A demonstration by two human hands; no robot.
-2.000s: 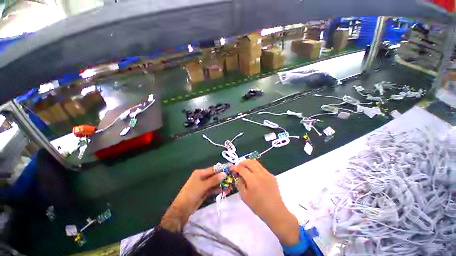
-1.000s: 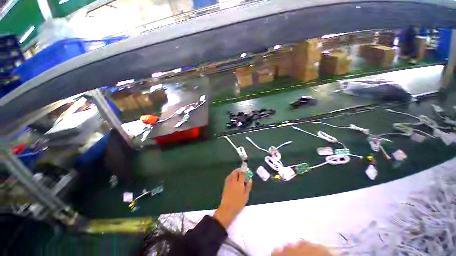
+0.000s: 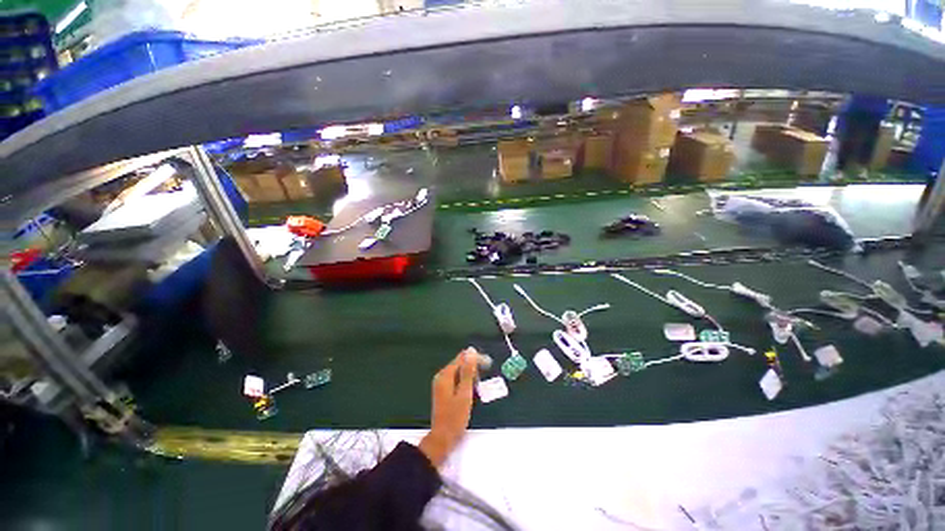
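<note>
My left hand [image 3: 453,392] reaches over the dark green belt, with grey-silver wrap at its fingertips. Its fingers are close together; whether anything small is between them cannot be told. Just right of the fingertips a green circuit board [image 3: 514,366] lies on the belt, joined to a white cable lead [image 3: 504,318] that runs up and away. A flat white piece [image 3: 492,389] lies just below that board, beside the hand. To the right lies another white coiled lead [image 3: 569,345] with a green board [image 3: 630,362] and a white piece [image 3: 547,363]. My right hand is out of the picture.
More leads and boards [image 3: 714,337] lie along the belt to the right. A small board assembly [image 3: 317,379] lies at the left. A white cable pile [image 3: 881,467] is at lower right. Black parts [image 3: 513,246] and a sample stand [image 3: 363,267] are beyond. A grey rail [image 3: 466,78] crosses above.
Two seconds ago both hands held a board assembly. My left hand then carried a board to the belt; board and white piece now lie free beside it. My right hand has left the picture.
</note>
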